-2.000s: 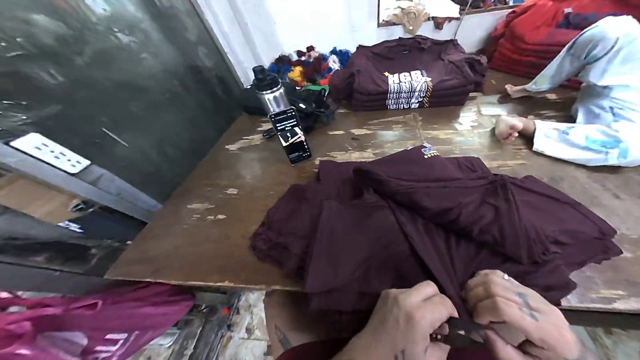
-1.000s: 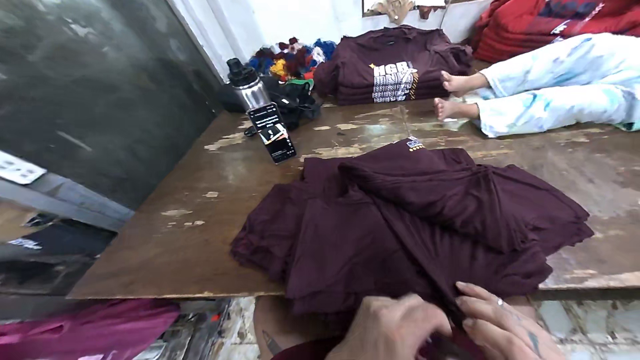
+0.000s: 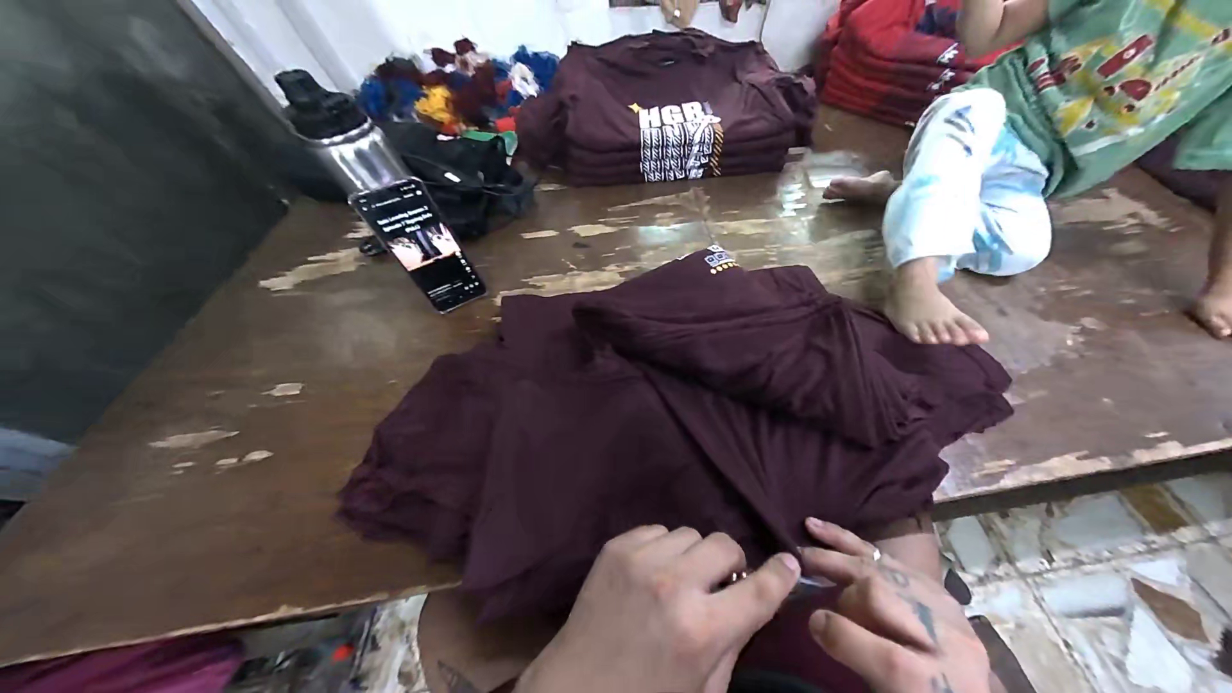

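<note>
A loose pile of dark maroon shirts (image 3: 616, 433) lies at the front edge of the worn wooden table, some fabric hanging over it. My left hand (image 3: 664, 606) is at the pile's lower edge, fingers curled, with a small shiny bit of something by its thumb. Close on its right, my right hand (image 3: 890, 616), with a ring, touches the maroon cloth with its fingertips. The two thumbs and forefingers nearly meet. What lies between the palms is mostly hidden, so a full grip cannot be made out.
A phone (image 3: 421, 245) leans against a metal bottle (image 3: 361, 154) beside a black bag (image 3: 462, 173). Behind stand folded maroon shirts (image 3: 674, 106), colourful scraps (image 3: 452, 87) and red garments (image 3: 885, 63). A person in patterned trousers (image 3: 962, 183) is on the table, one foot touching the pile's right side.
The person on the table has shifted from legs stretched out to knees bent, with one foot now at the pile. My hands stay at the pile's front edge.
</note>
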